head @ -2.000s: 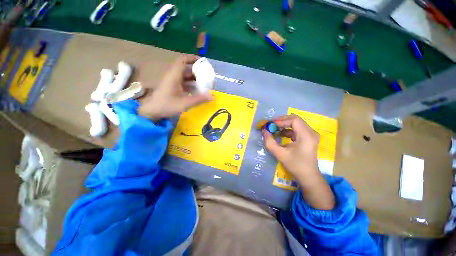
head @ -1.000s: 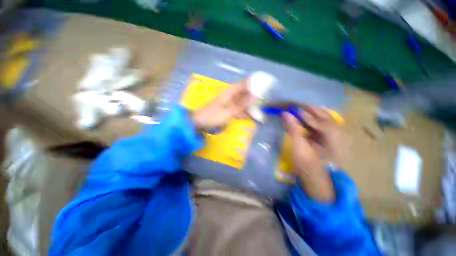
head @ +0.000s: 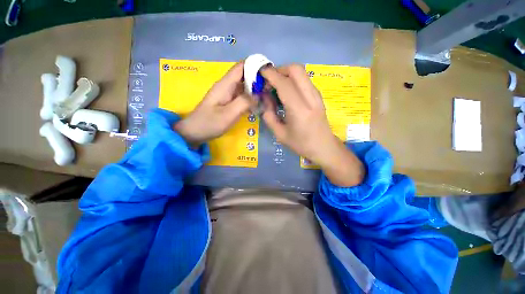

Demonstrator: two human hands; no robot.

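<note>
My left hand (head: pixel 221 109) holds a white housing shell (head: pixel 251 68) upright above the printed mat, its curved end pointing away from me. My right hand (head: pixel 296 109) is at the shell's open side, with its fingers on a blue battery unit (head: pixel 258 82) that lies partly inside the cavity. The fingers hide the lower part of the shell and most of the battery unit. Both hands are close together over the grey and yellow LAPCARE mat (head: pixel 282 41).
Several loose white shells (head: pixel 66 80) lie on the cardboard at left. A carton of white pieces (head: pixel 23 229) is at lower left. A white card (head: pixel 467 124) lies at right. A grey metal post (head: pixel 466 28) stands by the green conveyor (head: pixel 322 8). Another person's sleeve (head: pixel 509 229) shows at lower right.
The hands, apart at first, have come together; the battery unit has moved from beside the shell into its open side. The view has shifted, showing less conveyor.
</note>
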